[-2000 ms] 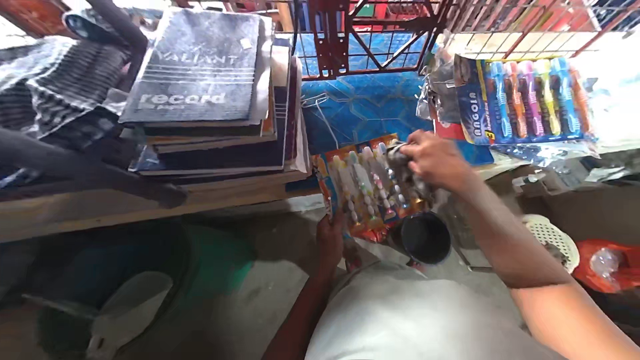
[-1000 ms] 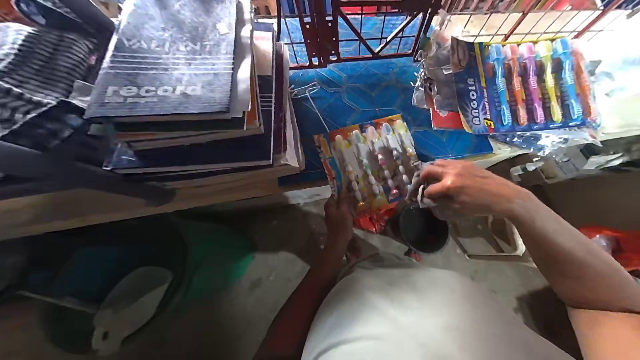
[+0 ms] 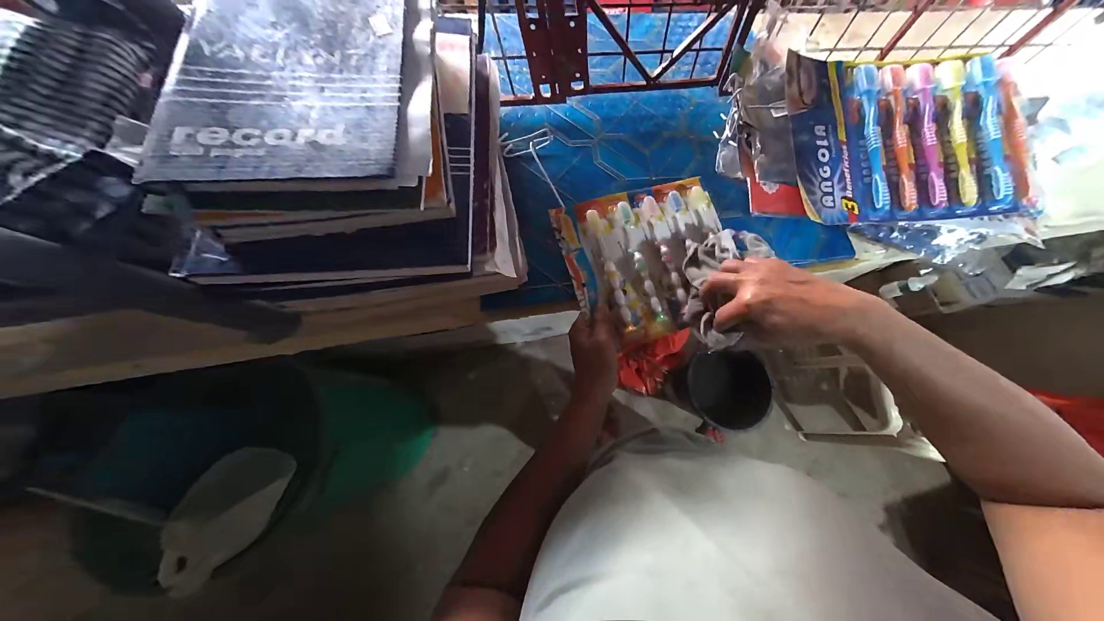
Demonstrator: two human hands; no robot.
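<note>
My left hand [image 3: 595,349] grips the lower left edge of a blister pack of toothbrushes [image 3: 642,259], tilted in front of my body. A crumpled grey cloth [image 3: 720,267] is bunched in my right hand [image 3: 768,297], its folds against the right side of that pack. To the right, on the table, lies a second pack of colourful toothbrushes [image 3: 931,138] with a blue card. The fingertips of my left hand are partly hidden behind the pack.
Stacked record books [image 3: 285,103] fill the left of the table, whose wooden edge [image 3: 241,354] runs below. A red wire rack [image 3: 638,52] stands at the back on blue patterned cloth [image 3: 595,129]. Beneath are a dark round container [image 3: 731,390] and a green tub [image 3: 371,423].
My right hand with the cloth has moved from the pack's upper right to its lower right, then back up onto its right side. My left hand keeps its hold on the pack.
</note>
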